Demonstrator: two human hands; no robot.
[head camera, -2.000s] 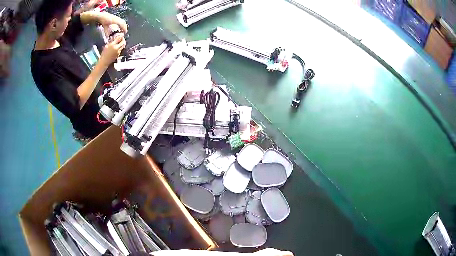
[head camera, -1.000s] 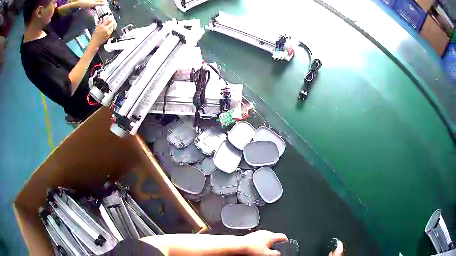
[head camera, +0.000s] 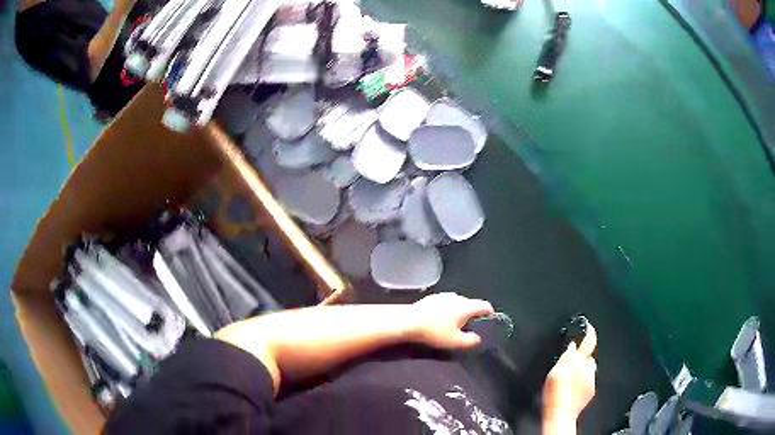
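Note:
My left hand (head camera: 449, 321) is low in the middle, with thumb and fingers apart beside a small, blurred dark thing with a pale edge. My right hand (head camera: 574, 374) is further right, fingers pointing up, with a similar thin pale outline at its fingertips. Whether either hand holds something cannot be told. Grey oval end caps (head camera: 406, 263) lie in a loose pile on the dark near strip (head camera: 544, 255), beyond my left hand.
An open carton (head camera: 93, 191) at left holds silver housings (head camera: 119, 306). More housings (head camera: 229, 51) are heaped at top left, beside another person in black (head camera: 55, 42). A bundled black cord (head camera: 552, 49) lies on the green bench (head camera: 680, 178). Grey parts (head camera: 748, 353) sit at lower right.
The view has tilted down, so the pile, carton and housings sit higher in the picture. Both my hands now show more fully, with my forearm and torso; they were cut off or nearly out of view before.

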